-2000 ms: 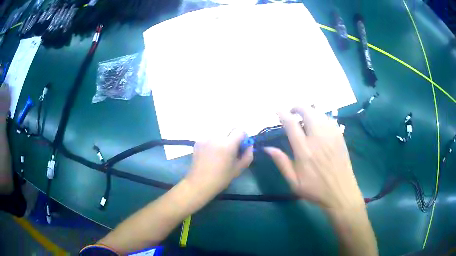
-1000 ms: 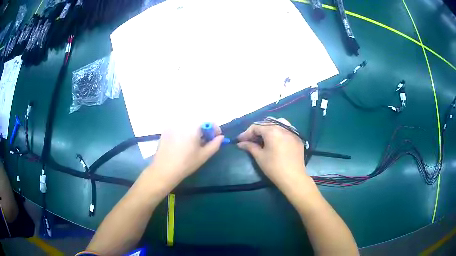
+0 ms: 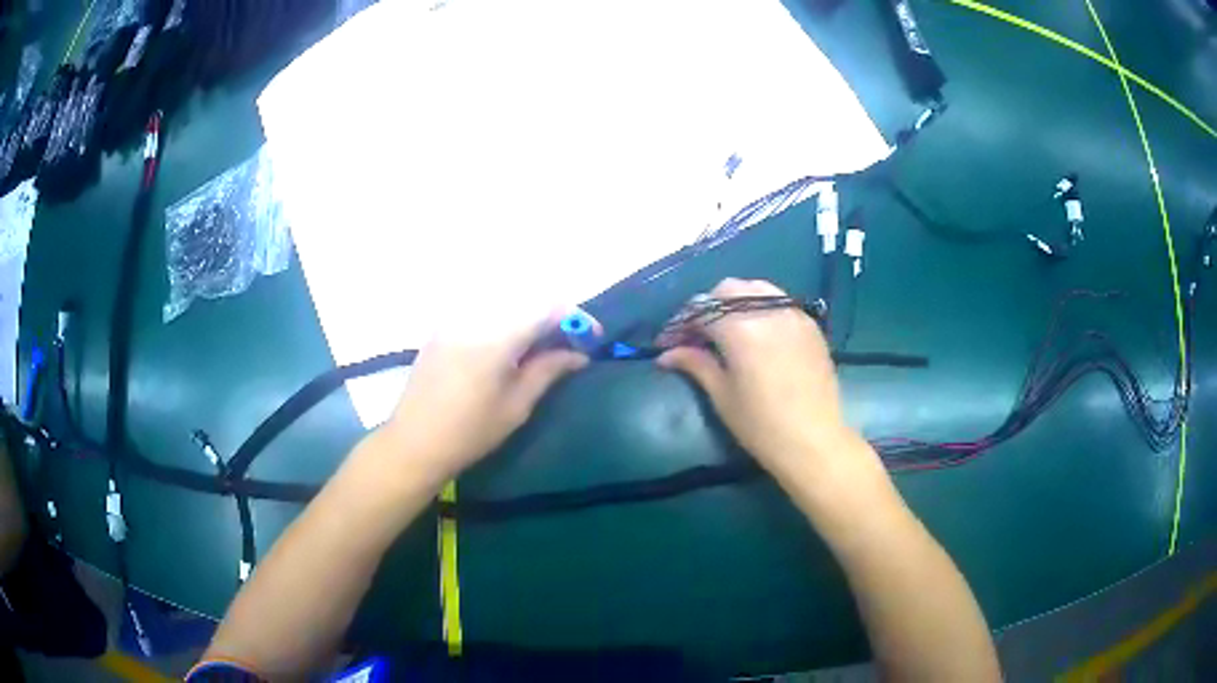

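My left hand [image 3: 487, 367] is closed around a bright blue tool [image 3: 577, 324] at the centre, its round end showing above my fingers. The tool's blue tip [image 3: 623, 351] meets dark tubing between my hands. My right hand [image 3: 761, 360] pinches the tubing and wires just right of the tip; thin wires [image 3: 747, 306] loop over its fingers. A black tubing end [image 3: 888, 359] sticks out right of my right hand. The harness trunk [image 3: 601, 499] runs below my hands and forks at the left. Loose black and red strands [image 3: 1041, 400] fan out at the right.
A large white sheet [image 3: 534, 147] lies behind my hands. A clear bag [image 3: 220, 240] of dark parts is at its left. Banded black tubing [image 3: 914, 47] lies at the back right, with more bundles [image 3: 67, 120] back left. White connectors [image 3: 828, 220] lie right of centre. Another person's dark sleeve [image 3: 47, 600] shows lower left.
The view has shifted, so the sheet and bag sit further left and up. My hands stay together at the tool; the tool has tilted and the wires at my right hand have shifted.
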